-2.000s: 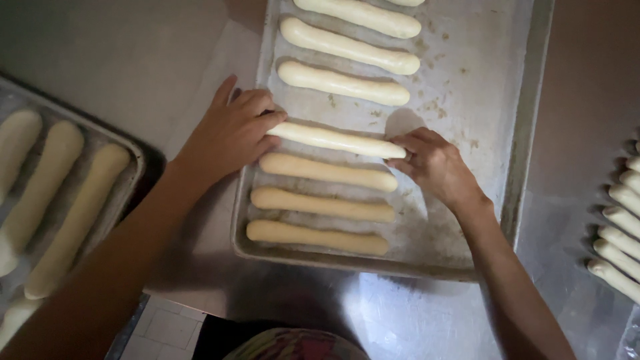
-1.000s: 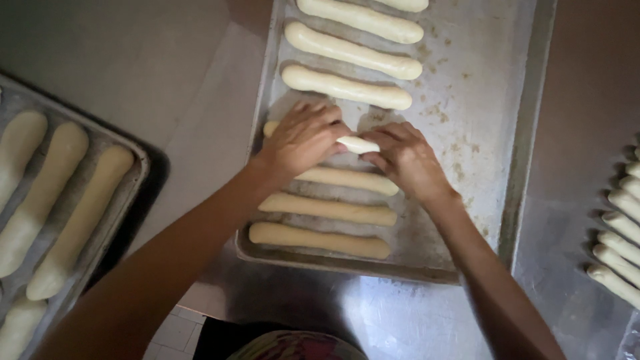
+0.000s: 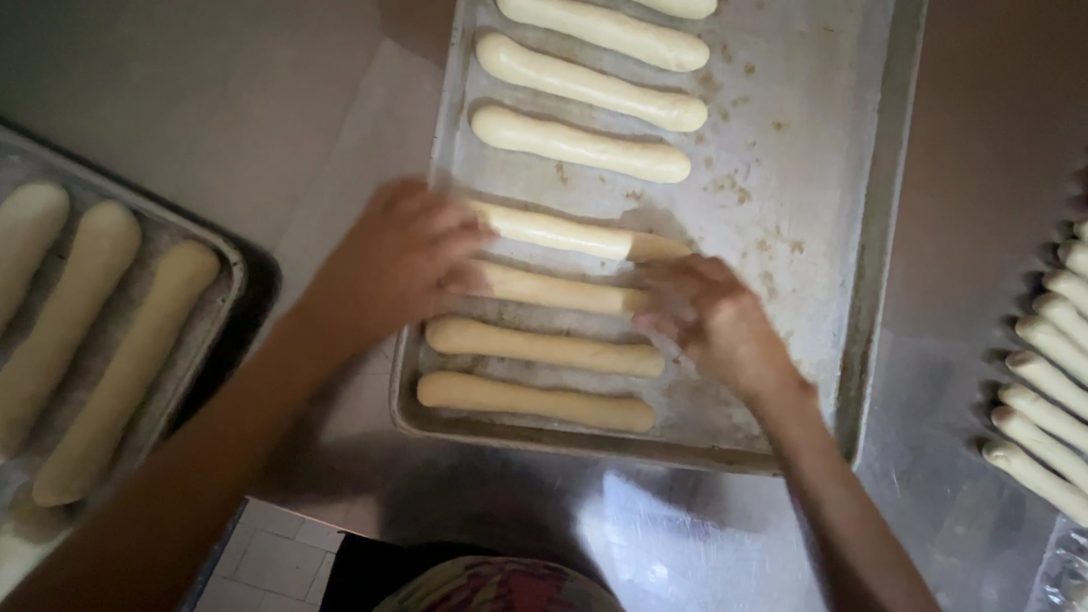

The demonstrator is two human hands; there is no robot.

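Several pale dough sticks lie in a column across a metal baking tray (image 3: 816, 382). My left hand (image 3: 408, 255), blurred, is at the left ends of two of them: an upper dough stick (image 3: 561, 234) and the dough stick below it (image 3: 552, 287). At their right ends is my right hand (image 3: 701, 314), its fingers bent and partly blurred. Whether either hand grips or only touches the dough cannot be told. Nearer to me lie two more dough sticks, one (image 3: 544, 347) above the other (image 3: 535, 401). Beyond my hands is another dough stick (image 3: 582, 144), apart from the upper one.
At the left, a second baking tray (image 3: 200, 340) holds thicker dough sticks (image 3: 127, 365). A row of thin dough pieces (image 3: 1050, 382) lies on the metal table (image 3: 952, 340) at the right. Clear plastic (image 3: 1067, 569) shows in the lower right corner.
My hands were close together around a short piece of dough a second ago; now they are apart, at opposite ends of the dough sticks. The upper stick lies on the tray.
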